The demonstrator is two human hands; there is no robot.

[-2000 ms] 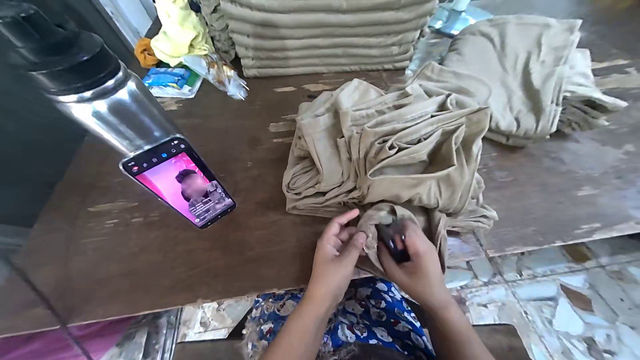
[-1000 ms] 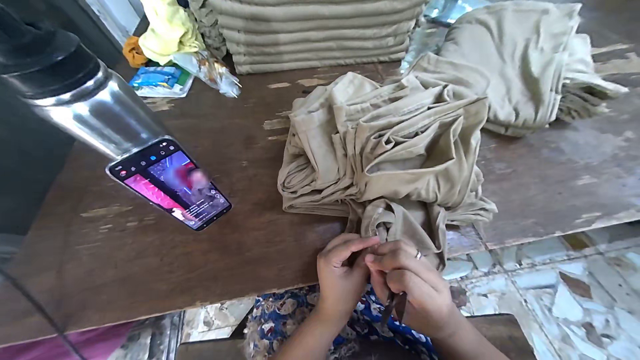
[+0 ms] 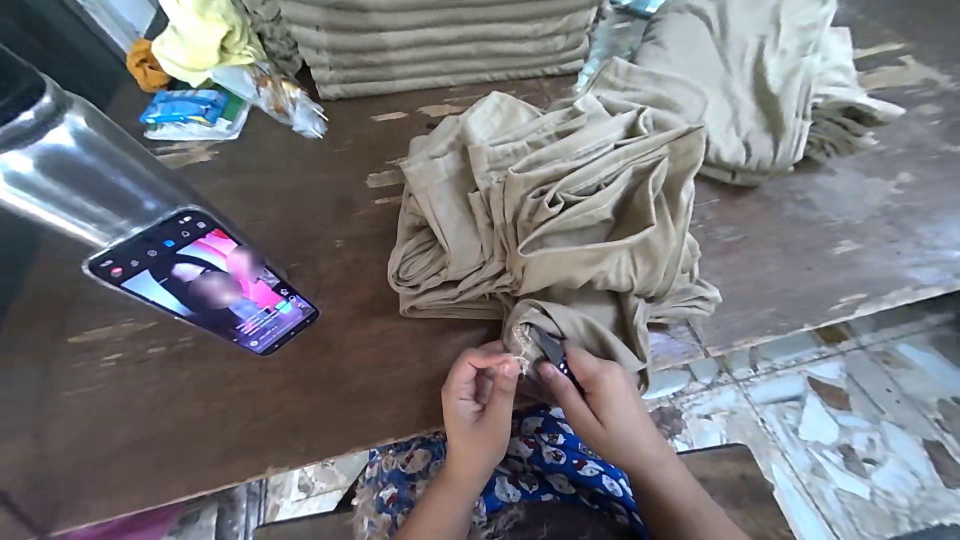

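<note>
A heap of khaki cloth garments (image 3: 585,202) lies on the wooden table, one part hanging over the front edge. At that part, my left hand (image 3: 480,397) pinches light loose threads (image 3: 523,361) between thumb and fingertips. My right hand (image 3: 600,397) holds a small dark cutting tool (image 3: 551,346), its blade against the cloth beside the threads; the tool's handle is mostly hidden by my fingers. Whether my left fingers also grip the cloth's edge, I cannot tell.
A metal bottle (image 3: 90,165) stands at the left with a lit phone (image 3: 202,281) against it. Folded khaki cloth is stacked (image 3: 450,45) at the back. More khaki cloth (image 3: 735,82) lies back right. A blue packet (image 3: 184,109) and yellow cloth (image 3: 202,37) are back left.
One second ago my hands were close together below the cloth; now they are apart at its edge, with threads in the left and the dark tool's blade pointing up in the right.
</note>
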